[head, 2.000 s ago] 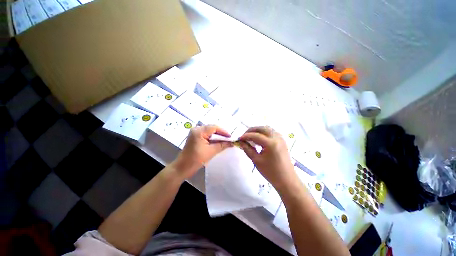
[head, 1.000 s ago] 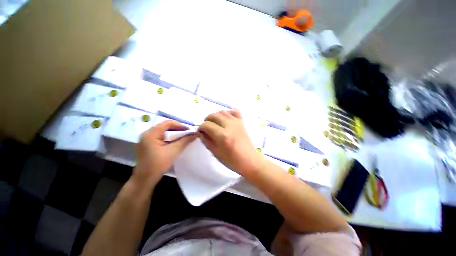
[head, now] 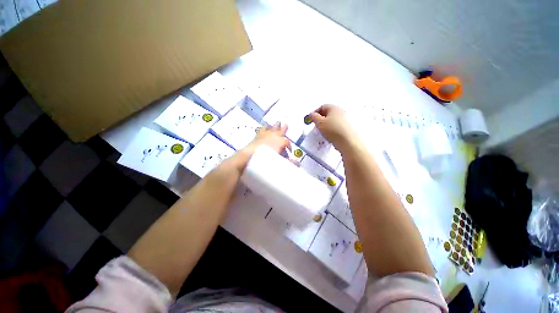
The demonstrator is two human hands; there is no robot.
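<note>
Small white product boxes (head: 149, 151) stand in rows on the white table, several with a round gold seal sticker (head: 177, 148) near one edge. My left hand (head: 271, 140) is low over the middle boxes, fingers spread towards them, with a blurred white backing sheet (head: 287, 186) hanging from its palm side; the grip itself is hidden. My right hand (head: 329, 125) pinches a gold seal (head: 308, 119) between thumb and finger, just over a box top in the back row. Whether the seal touches the box cannot be told.
A large brown carton flap (head: 132, 58) is at upper left. An orange tool (head: 439, 87) and white roll (head: 473, 125) are by the wall. A spare sticker sheet (head: 463, 239) lies beside a black plastic bag (head: 499, 208). A dark object (head: 461, 301) is at the lower edge.
My hands have come apart and moved forward over the boxes. The right now holds a seal away from the sheet, which stays with the left. The view has shifted back to the left.
</note>
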